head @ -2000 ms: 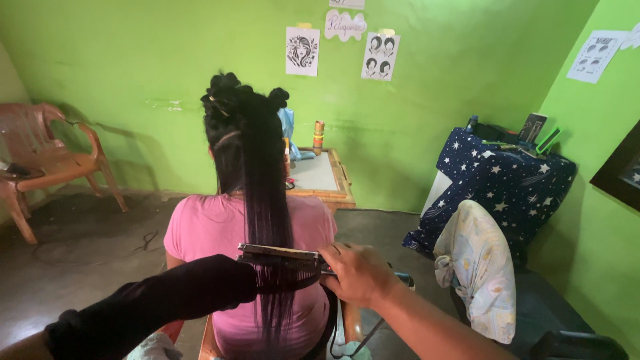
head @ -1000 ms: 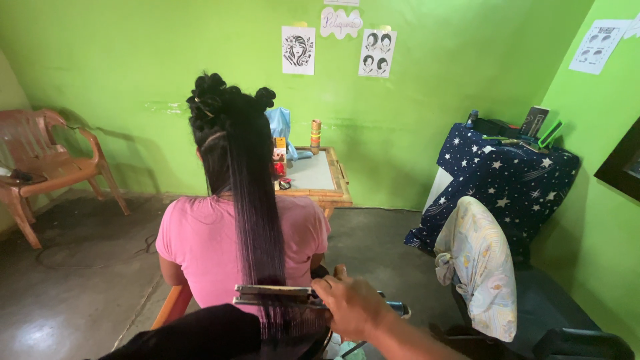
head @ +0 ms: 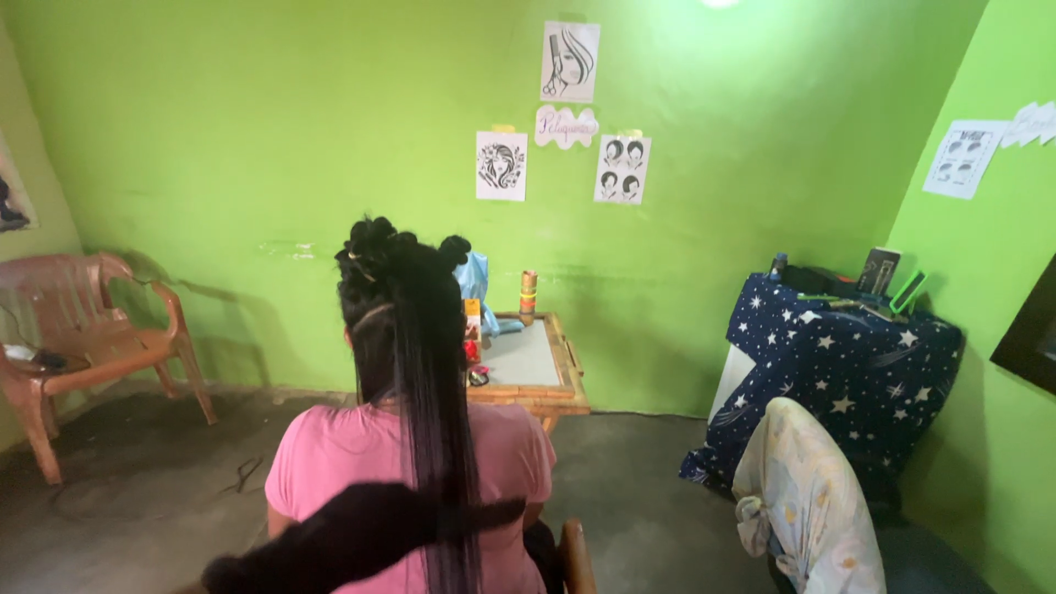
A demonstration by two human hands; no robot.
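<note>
A person in a pink shirt point(head: 503, 462) sits with their back to me. Long straight black hair point(head: 433, 396) hangs down their back, and the rest is twisted into small buns point(head: 379, 247) on top of the head. My left hand point(head: 363, 528), in a black glove, is at the lower part of the hanging hair. A dark, narrow thing, perhaps a comb point(head: 495, 516), sticks out to the right of the strands from that hand; blur hides its details. My right hand is out of view, and the flat iron does not show.
Beyond the person stands a wooden table point(head: 573, 396) with bottles and a blue bag. A plastic armchair point(head: 107, 363) is at left. At right are a star-patterned cloth point(head: 833, 371) under hair tools and a cloth-covered chair back point(head: 813, 495). A cable point(head: 243, 474) lies on the floor.
My right hand and the flat iron, earlier clamped across the lower hair, have gone out of view. My gloved left hand shows again at the hair. The view has tilted up.
</note>
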